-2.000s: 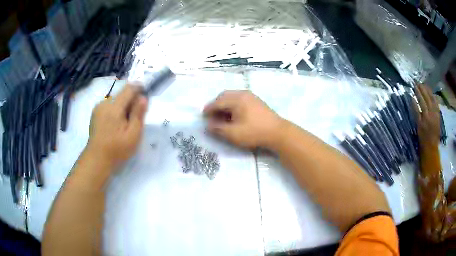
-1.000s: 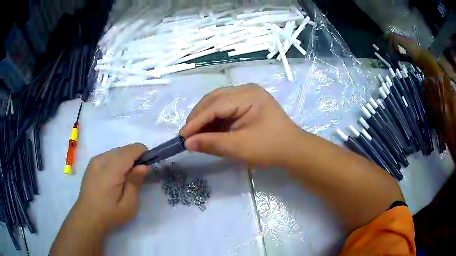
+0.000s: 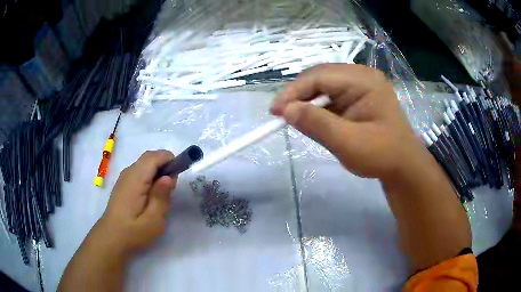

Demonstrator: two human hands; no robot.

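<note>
My left hand [image 3: 140, 199] is closed around a black tube [image 3: 185, 160], whose open round end points up and to the right. My right hand [image 3: 348, 117] holds a white rod [image 3: 245, 139] between thumb and fingers. The rod slants down to the left, its lower end close beside the tube's open mouth and not inside it. Small metal parts [image 3: 224, 206] lie in a tangled heap on the white table [image 3: 228, 262], just below and right of the tube. The far end of the tube is hidden in my left hand.
White rods [image 3: 228, 57] lie heaped on clear plastic [image 3: 228, 122] at the back. Loose black tubes [image 3: 28, 177] fill the left side. A screwdriver [image 3: 104, 162] lies near them. Part-assembled pieces [image 3: 465, 137] are fanned at the right. Light blue cartons [image 3: 43, 77] stand at the back left.
My right hand has left the black tube, moved up and right, and now holds a white rod. The tube's open end now shows. The person's hand at the right edge is no longer clearly visible.
</note>
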